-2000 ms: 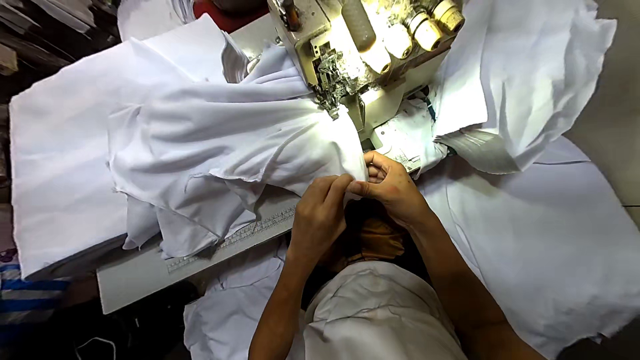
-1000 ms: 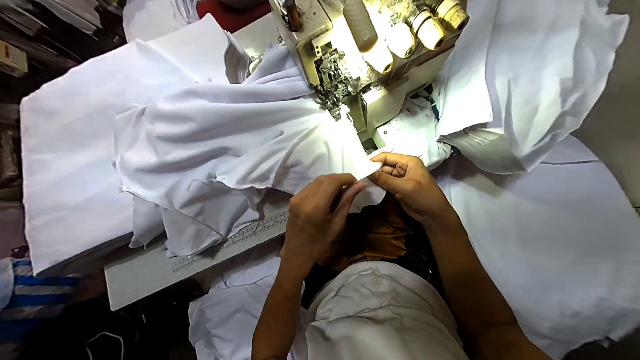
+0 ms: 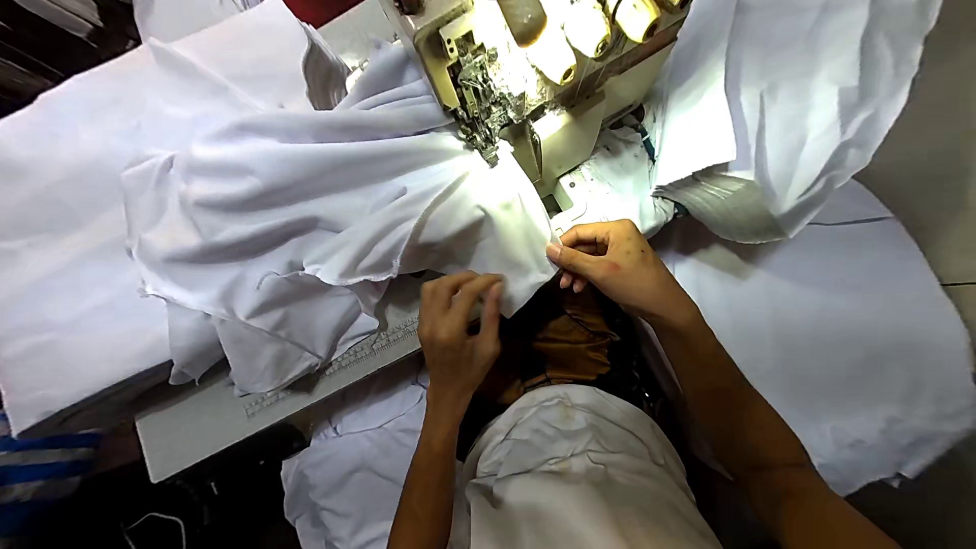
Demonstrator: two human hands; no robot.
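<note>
White knit fabric (image 3: 259, 191) lies in loose folds across the machine bed, one part under the presser foot (image 3: 488, 149) of an overlock sewing machine (image 3: 488, 76). My right hand (image 3: 618, 263) pinches the fabric's edge between thumb and fingertips, just in front of the needle area. Near the fabric's lower edge, my left hand (image 3: 461, 328) has its fingers curled and apart from the thumb; it does not appear to grip anything. The machine's lamp lights the cloth brightly around the foot.
Stacked white fabric panels (image 3: 84, 168) lie at the left, more hang and lie at the right (image 3: 823, 320). Thread cones (image 3: 587, 30) stand on the machine. A printed ruler scale (image 3: 335, 370) runs along the table edge (image 3: 175, 442). White cloth (image 3: 358, 473) hangs below it.
My left hand has let go of the fabric edge and moved a little left, away from my right hand. My right hand still pinches the edge.
</note>
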